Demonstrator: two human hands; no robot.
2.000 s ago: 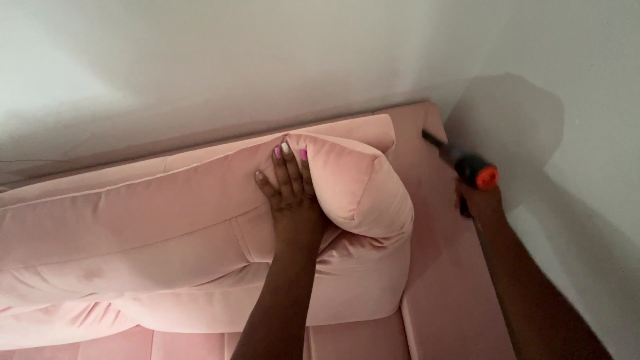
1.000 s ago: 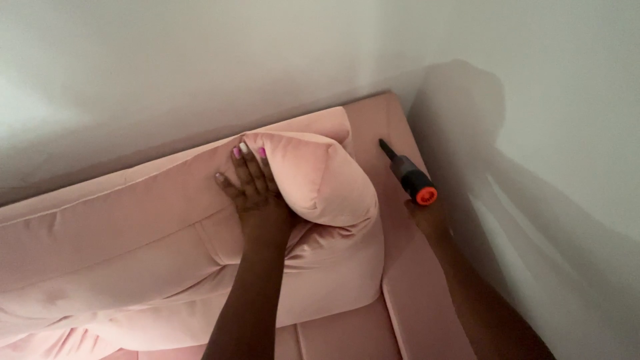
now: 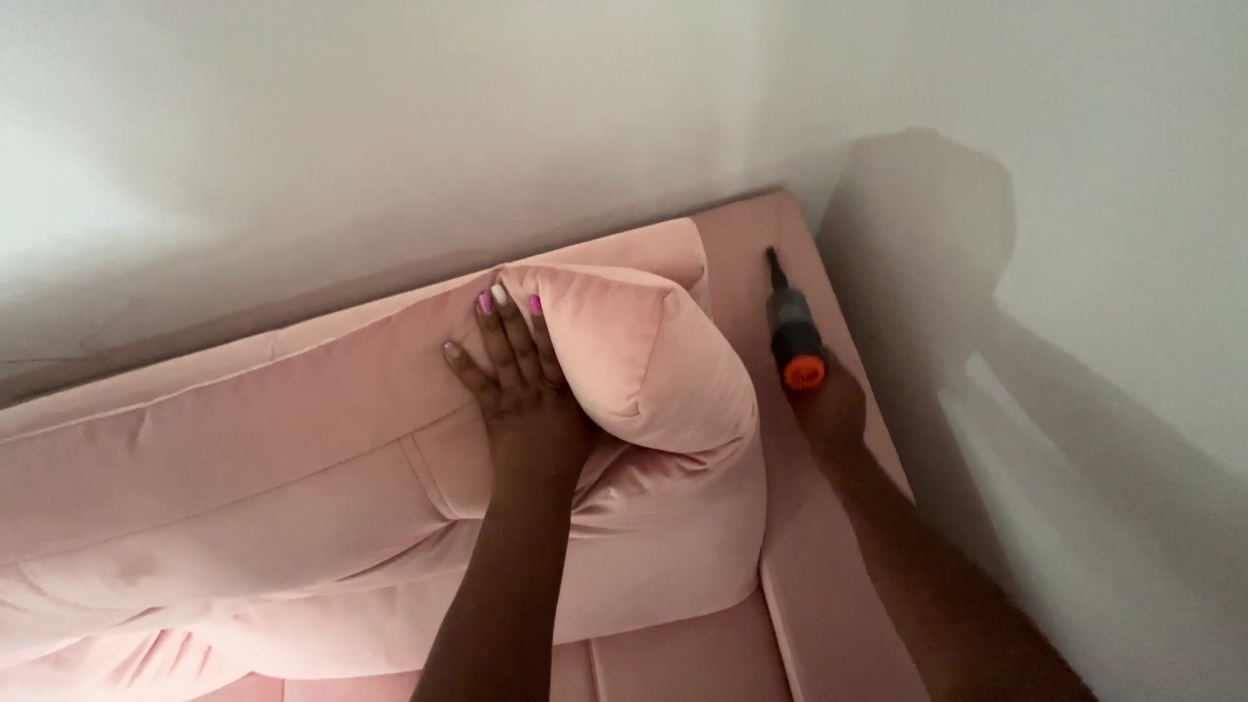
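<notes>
My left hand [image 3: 526,390] lies flat, fingers spread, on a pink upholstered sofa back cushion [image 3: 361,419], pressing beside its folded corner [image 3: 653,361]. My right hand [image 3: 829,409] grips a black handheld vacuum cleaner [image 3: 795,327] with an orange ring at its rear end. The vacuum's narrow black nozzle points toward the back corner, over the flat top of the pink sofa arm [image 3: 819,546]. Whether the nozzle tip touches the fabric I cannot tell. The vacuum's handle is mostly hidden by its body and my fingers.
A pale wall [image 3: 487,117] runs close behind the sofa, and another pale wall [image 3: 1102,292] stands along its right side, bearing shadows of my arm and the vacuum. Pink seat cushions [image 3: 682,653] show at the bottom edge.
The vacuum's nozzle has swung from pointing up-left to pointing more nearly straight at the back corner. My left hand stays on the cushion. The view has shifted somewhat.
</notes>
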